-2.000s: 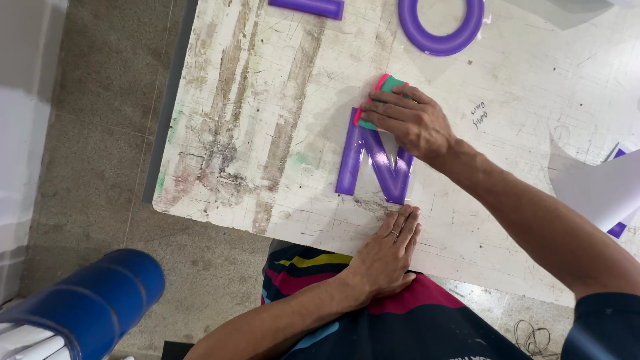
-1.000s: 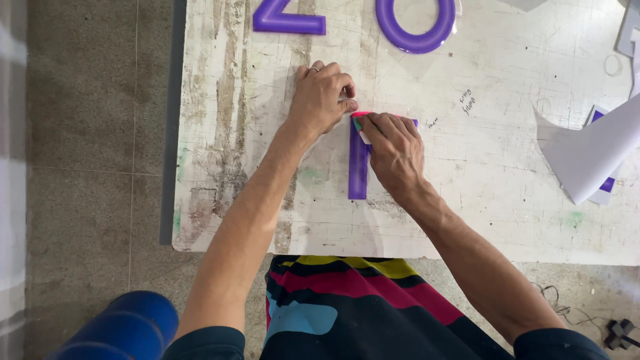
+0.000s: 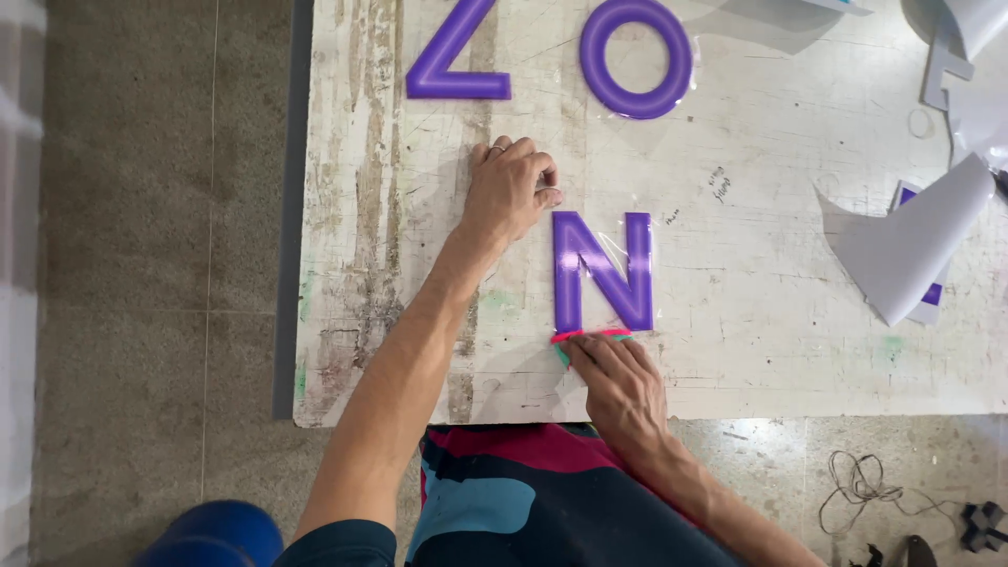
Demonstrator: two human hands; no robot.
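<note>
A purple letter N [image 3: 603, 272] lies on the worn white tabletop [image 3: 756, 346], with glossy clear film about it. My right hand [image 3: 622, 378] grips a flat green squeegee with a pink edge [image 3: 561, 351], held against the bottom edge of the N. Above and left of the N, my left hand [image 3: 512, 185] has its fingers curled, thumb near the N's upper left corner; whether it pinches the film there I cannot tell. A purple letter Z [image 3: 459, 85] and a purple letter O [image 3: 594, 71] lie further up the table.
A curled white sheet [image 3: 906, 244] lies at the right over a piece with purple parts. Grey cut-out scraps [image 3: 937, 75] are at the upper right. A blue cylinder [image 3: 220, 535] stands on the floor at lower left. Thin cable [image 3: 862, 488] lies on the floor at lower right.
My right hand with the squeegee has moved from the top of the N down to its bottom edge. My left hand, near the table's front edge two seconds ago, is now above and left of the N.
</note>
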